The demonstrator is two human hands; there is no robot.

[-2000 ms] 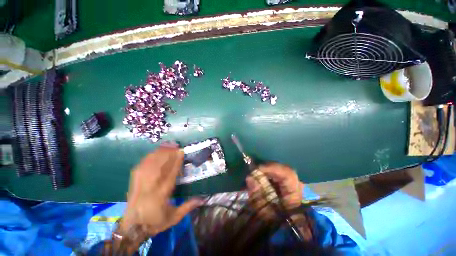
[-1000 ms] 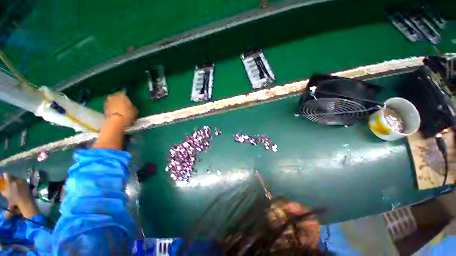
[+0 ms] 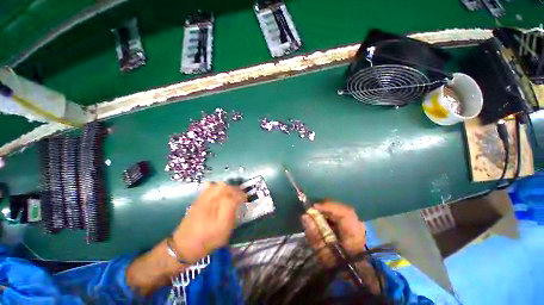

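Note:
A silver-white and black phone board assembly (image 3: 260,202) lies on the green bench in front of me. My left hand (image 3: 209,217) is over its left end, fingers bent down at it; whether they grip it is hidden. My right hand (image 3: 337,229) holds the soldering iron (image 3: 321,225) by its tan handle, tip pointing up and left, clear of the assembly. A pile of small pinkish-purple and silver components (image 3: 194,146) lies beyond my left hand. A smaller scattered group (image 3: 289,127) lies to its right.
A black fan (image 3: 388,83) and a white cup (image 3: 453,101) stand at the right, near a wooden board (image 3: 498,152). Black ribbed strips (image 3: 71,184) and a small ribbed block (image 3: 136,174) lie left. Assemblies (image 3: 197,44) lie on the belt beyond the whitish ledge (image 3: 238,80). A white tube (image 3: 39,98) enters from the left.
My left hand first reached out over the belt, then came back to the assembly on the bench. My right hand has kept the iron near the same place. The view has shifted.

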